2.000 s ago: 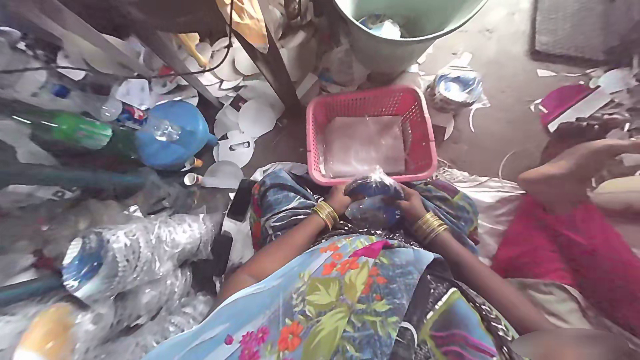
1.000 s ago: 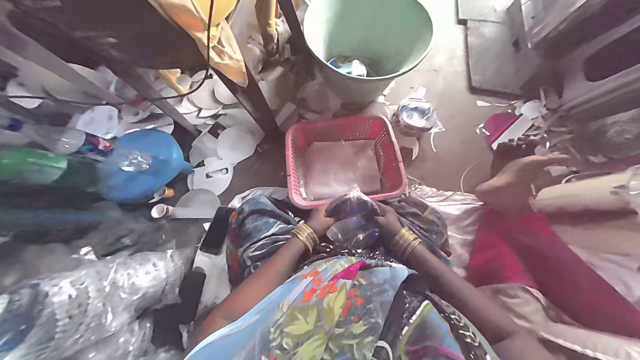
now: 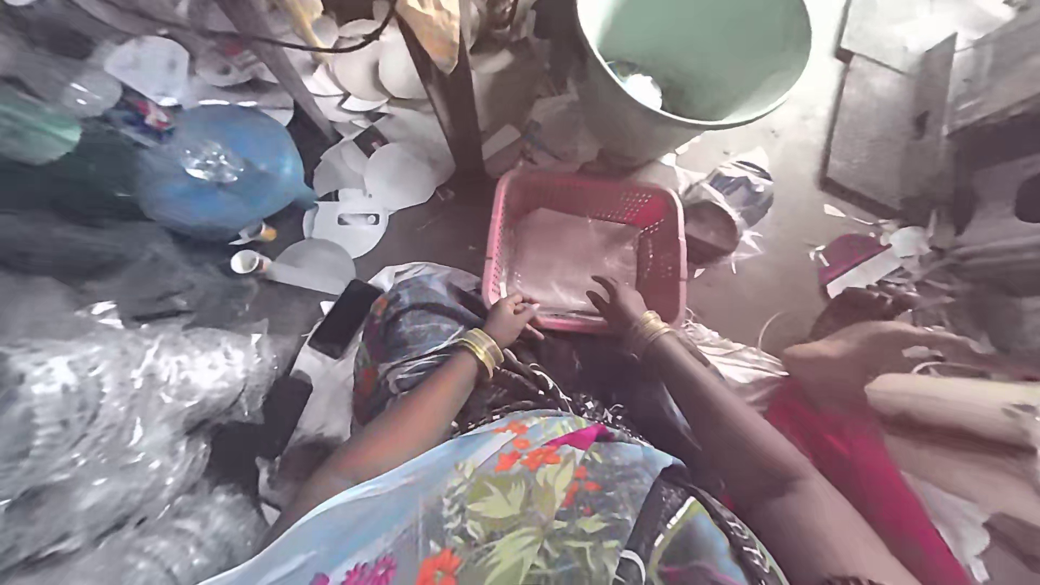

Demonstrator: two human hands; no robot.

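A pink perforated plastic basket point(image 3: 670, 203) stands on the floor before my lap, with a stack of clear plastic sheets point(image 3: 569, 252) lying in it. My left hand point(image 3: 512, 318) is at the basket's near left edge, its fingertips close together; whether something thin is between them I cannot tell. Over the near right edge reaches my right hand point(image 3: 619, 305), fingers apart and holding nothing, close to the sheets. Gold bangles circle both wrists.
A pale green tub point(image 3: 642, 134) stands behind the basket, a wrapped bundle point(image 3: 741, 191) right of it. Plastic-wrapped stacks point(image 3: 122, 390) fill the left, below a blue plastic bag point(image 3: 223, 171). A dark phone point(image 3: 345, 318) lies by my left knee. Another person's foot point(image 3: 861, 353) is at right.
The clear-wrapped dark blue item that both hands held over my lap is out of them. My hands have moved apart, and my right hand now reaches over the basket.
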